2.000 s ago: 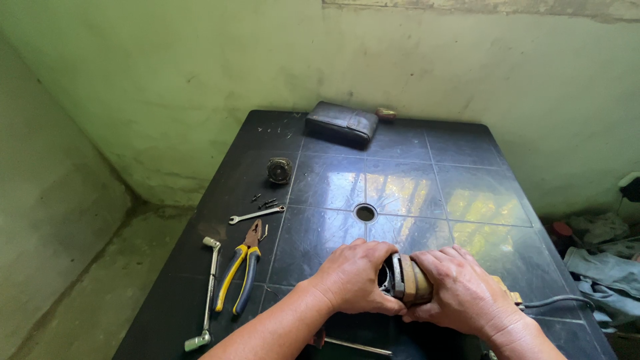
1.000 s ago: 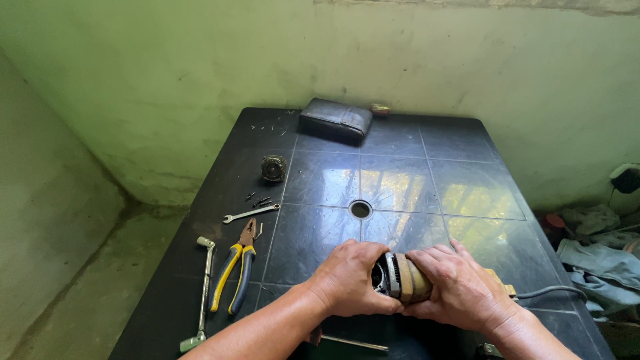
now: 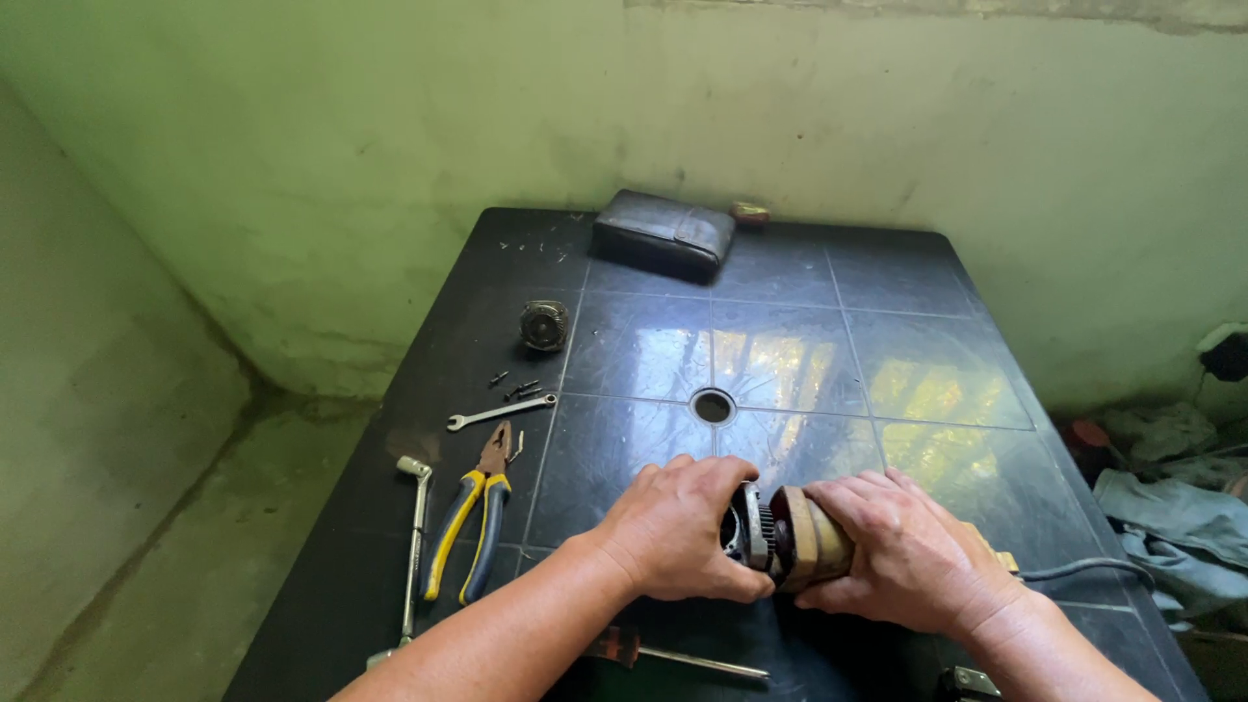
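Note:
My left hand [image 3: 682, 531] grips the metal gear housing [image 3: 753, 526] of a corded power tool. My right hand [image 3: 902, 541] is closed around its worn yellow motor body [image 3: 824, 541]. A gap shows between housing and body, with dark toothed or finned parts in it. The grey cord [image 3: 1082, 567] runs off to the right. Below my hands lies a screwdriver [image 3: 707, 665], its handle partly behind my left forearm. Left of them are combination pliers [image 3: 483, 517] with yellow and blue handles, a combination wrench [image 3: 502, 412] and a socket wrench [image 3: 417, 546] partly under my forearm.
On the black table [image 3: 624, 346] are a round metal part [image 3: 544, 326], several screws [image 3: 522, 389] and a dark case [image 3: 663, 234] near the wall. A hole [image 3: 712, 407] pierces the tabletop. Cloths [image 3: 1170, 526] lie beyond the right edge; a small metal part [image 3: 970, 682] is at the bottom.
The metal housing and the yellow body have come apart a little, and a gap now shows between them. Both hands keep their hold.

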